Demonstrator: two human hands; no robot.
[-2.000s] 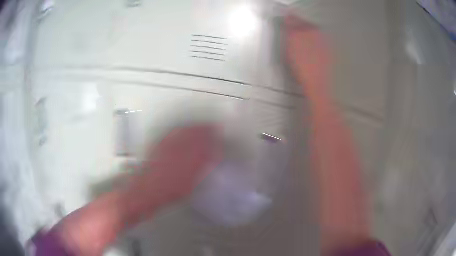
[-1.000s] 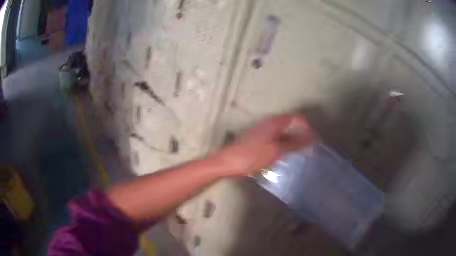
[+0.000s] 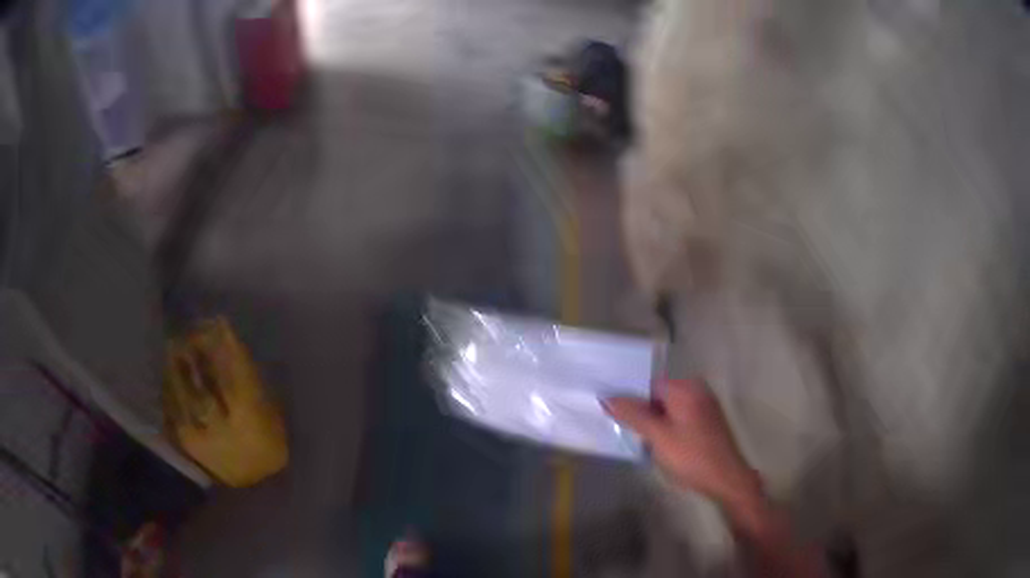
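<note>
A flat packet (image 3: pixel 553 390), white to pale blue in a shiny clear sleeve, is held out level in front of me. My right hand (image 3: pixel 695 435) grips its right end, with the thumb on top; the fingers beneath are hidden. The loose clear end of the sleeve points left. My left hand (image 3: pixel 409 553) is small, blurred and cut off by the bottom edge, apart from the packet; its fingers cannot be made out.
Blurred pale locker fronts (image 3: pixel 813 192) run along the right. A yellow line (image 3: pixel 562 514) marks the floor. A yellow object (image 3: pixel 226 406) stands at the left, a red one (image 3: pixel 269 62) farther back. A dark, unclear item (image 3: pixel 599 85) is on the floor ahead beside the lockers.
The view has swung left from the lockers to the aisle. The packet has passed from my left hand to my right. My left hand has dropped to the bottom edge.
</note>
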